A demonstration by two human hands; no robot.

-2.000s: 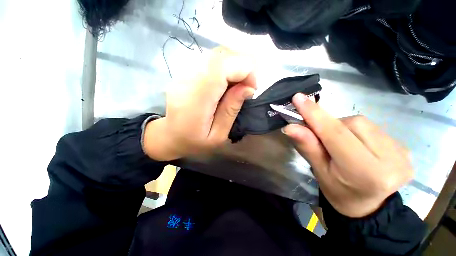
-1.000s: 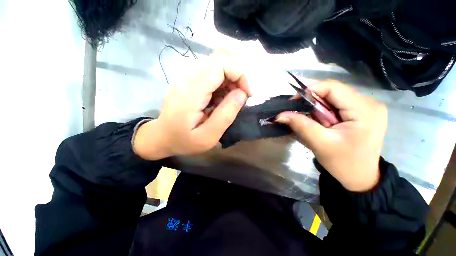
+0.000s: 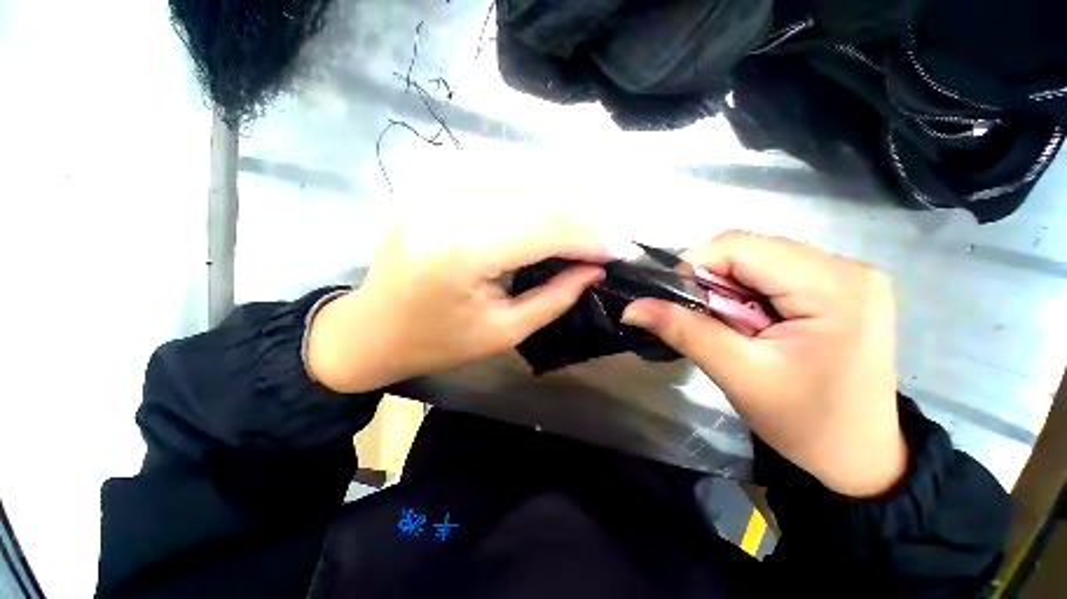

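Note:
A black zip pouch [image 3: 564, 339] is held between my two hands near the table's front edge, squashed and partly hidden by fingers. My left hand [image 3: 451, 287] pinches its left and upper part between thumb and fingers. My right hand [image 3: 796, 339] holds the thread snips [image 3: 737, 307], with pink handles against the palm and dark blades pointing up-left over the pouch. The right thumb presses on the pouch's right part. The zipper is not clearly seen.
A pile of black pouches [image 3: 655, 53] with silvery zipper lines lies at the far right. A fuzzy black thread clump [image 3: 248, 47] is at the far left. Loose thread scraps [image 3: 424, 117] lie between them on the shiny table [image 3: 310, 222].
The pouch has been turned and bunched up between the hands. My left fingers have flattened onto it. The snips, earlier pointing steeply upward, now lie lower and flatter over the pouch.

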